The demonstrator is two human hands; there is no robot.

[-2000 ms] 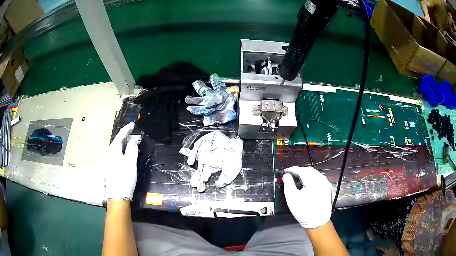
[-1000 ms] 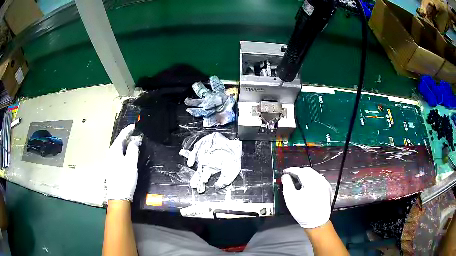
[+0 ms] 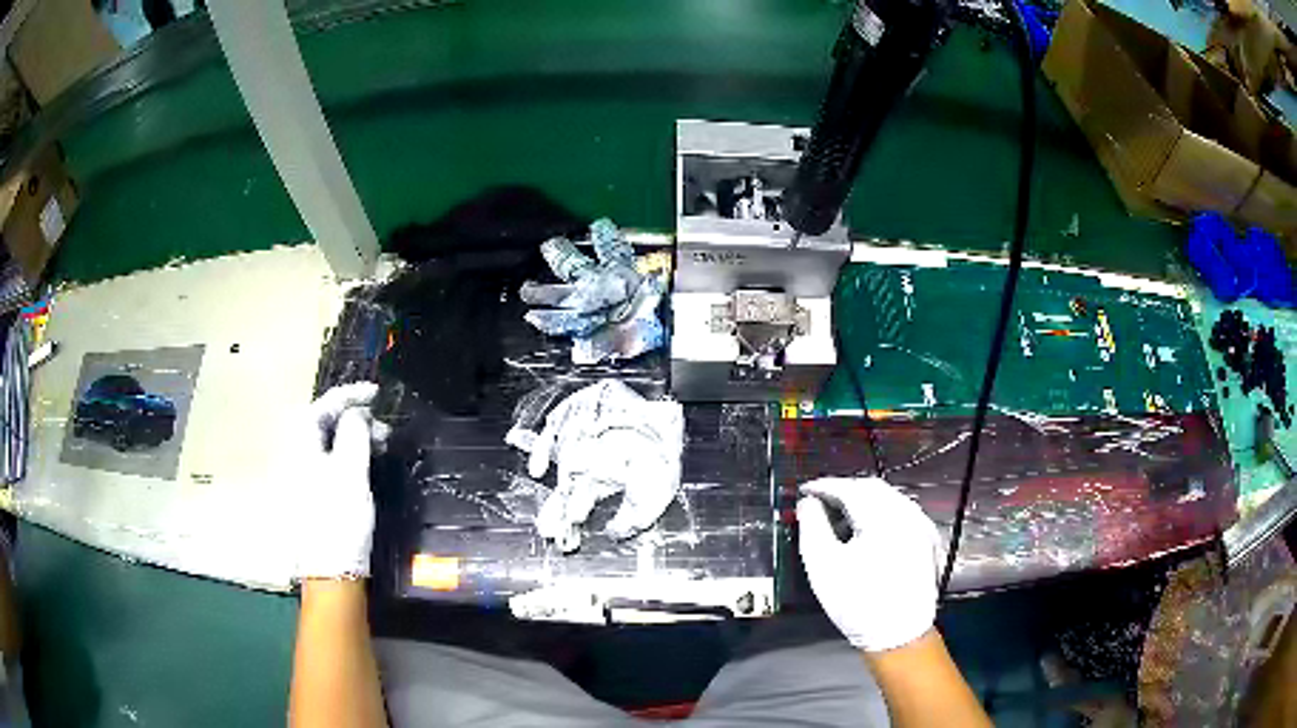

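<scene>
My left hand (image 3: 339, 484), in a white glove, rests at the seam of the white board and black sheeting. Its thumb and fingers are slightly apart, with nothing seen in them. My right hand (image 3: 871, 562), also white-gloved, rests loosely curled on the dark-red sheeting (image 3: 1081, 498). A gap shows between thumb and fingers, and nothing is seen in it. Crumpled white gloves (image 3: 615, 458) and a grey-blue glove (image 3: 598, 296) lie between my hands, left of the grey screw feeder (image 3: 754, 256). The black electric screwdriver (image 3: 861, 121) hangs over the feeder's right side.
A black cable (image 3: 1007, 327) hangs down beyond my right hand. A picture of a car (image 3: 128, 413) lies on the white board (image 3: 256, 427). A cardboard box (image 3: 1138, 128), blue bundles (image 3: 1240, 259) and small black parts (image 3: 1252, 359) are at far right. A pale post (image 3: 292, 135) rises at back left.
My left hand has shifted slightly left and down, and its fingers are a little more bent. My right hand stays almost still. The view has shifted slightly.
</scene>
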